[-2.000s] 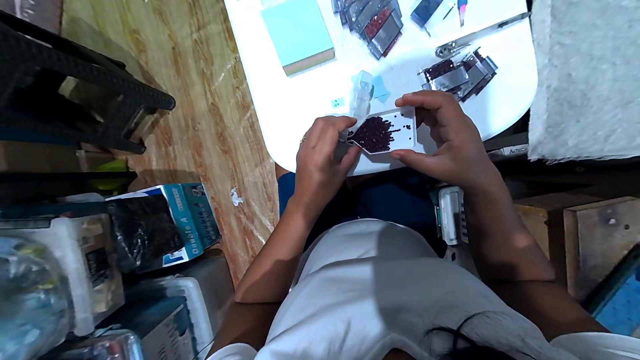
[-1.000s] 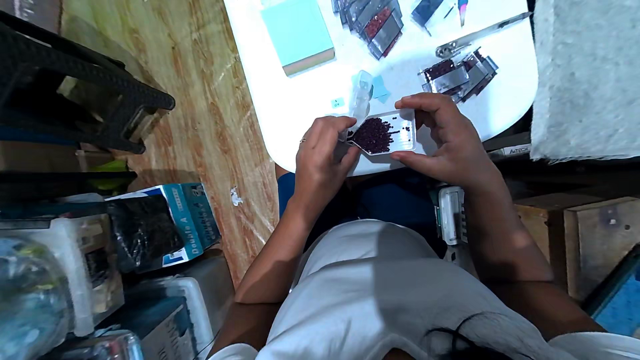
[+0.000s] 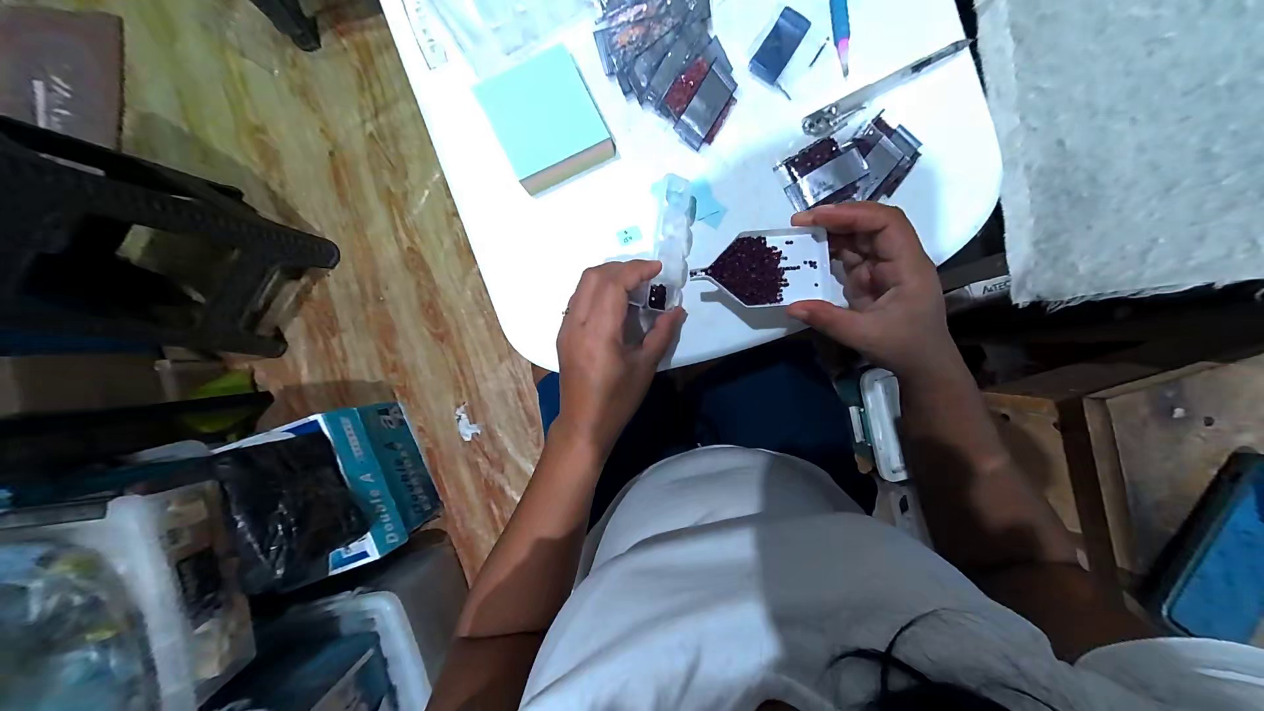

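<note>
My right hand [image 3: 879, 281] holds a white funnel-shaped tray [image 3: 812, 286] by its wide end, thumb and fingers on opposite edges. Dark red beads [image 3: 755, 272] are heaped toward its narrow spout, which points left. Between the thumb and fingers of my left hand [image 3: 612, 341] is the near end of a clear plastic compartment strip [image 3: 674, 222]. Dark beads show in the strip's near compartment, close to the spout. Whether spout and strip touch cannot be told.
On the white table [image 3: 484, 237] lie a light-blue paper block [image 3: 545, 114], bead packets [image 3: 681, 84], more packets [image 3: 854, 163], tweezers [image 3: 889, 84], a dark blue object [image 3: 780, 44] and a blue-pink pen [image 3: 839, 35]. A white textured sheet [image 3: 1126, 138] is at the right.
My left hand has moved from the tray's spout to the near end of the clear strip. The spout, hidden behind the fingers before, now shows. My right hand still holds the tray.
</note>
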